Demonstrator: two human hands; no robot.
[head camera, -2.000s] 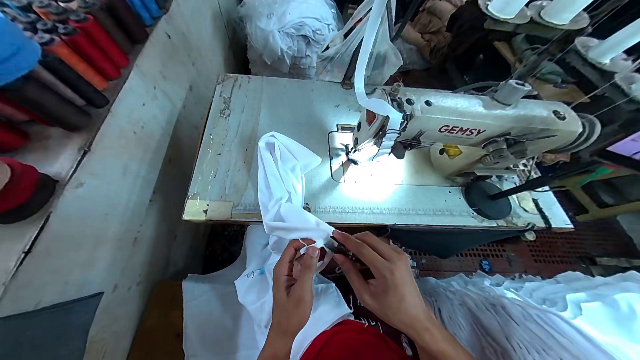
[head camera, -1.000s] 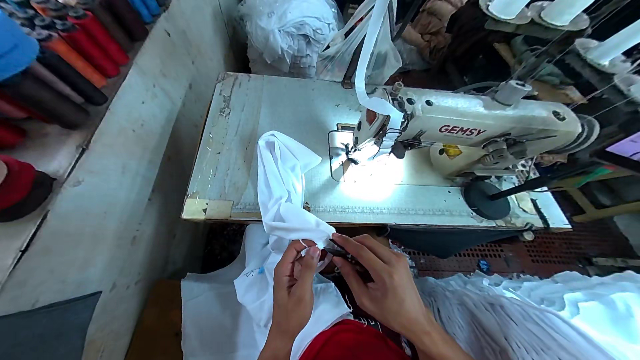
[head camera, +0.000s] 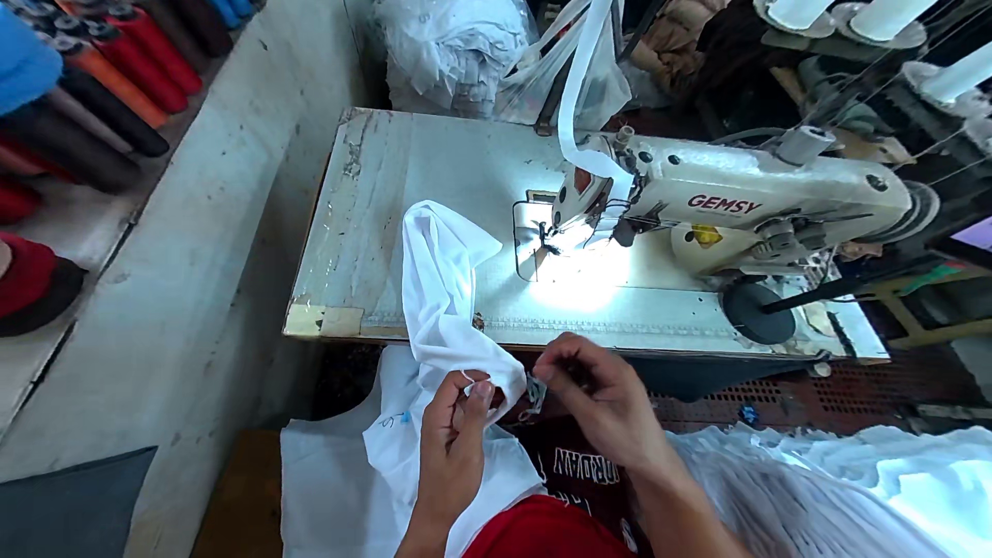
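White fabric (head camera: 446, 287) lies over the front edge of the sewing table and hangs down into my lap. My left hand (head camera: 457, 438) pinches its edge between thumb and fingers, with a bit of thread or narrow trim at the fingertips. To the right, my right hand (head camera: 601, 395) is apart from the fabric, fingers curled and thumb near the index finger. A small metallic object, perhaps thread snips (head camera: 535, 394), shows just below its fingertips; how it is held is hidden. Behind them stands the Gemsy sewing machine (head camera: 728, 190), its lamp lighting the needle area.
Thread cones (head camera: 139, 58) fill the ledge at the left. A white tape (head camera: 577, 93) hangs down to the machine head. Bagged white cloth (head camera: 457, 54) sits behind the table (head camera: 380, 178). A pile of white fabric (head camera: 837, 480) lies at the lower right.
My right hand has moved away from the left hand and the fabric edge, to the right and slightly up. The left hand keeps its pinch on the fabric.
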